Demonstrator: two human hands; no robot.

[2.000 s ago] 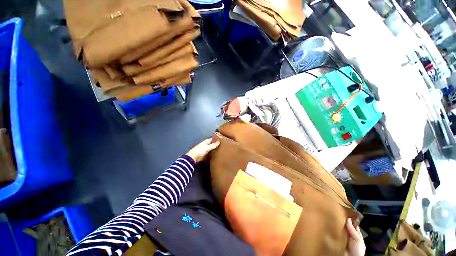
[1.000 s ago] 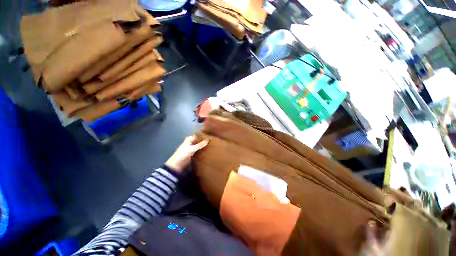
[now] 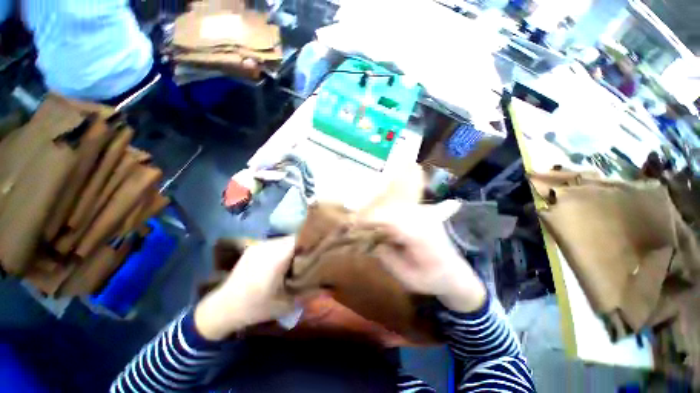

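Note:
The brown bag body is bunched up in front of me above my lap, blurred by motion. My left hand grips its left side. My right hand grips its upper right part, fingers blurred. The orange inner pocket shows below the brown folds. A small white piece shows by my left hand.
Stacked bags stand at the left. A green machine and a cloth rag lie on the white bench. Loose bag panels lie on the yellow-edged table at the right. A person in a pale top is at the upper left.
The view has turned to the right. The bag body, spread wide before, is now bunched and raised between both hands. My right hand has come in from the lower right towards my left hand.

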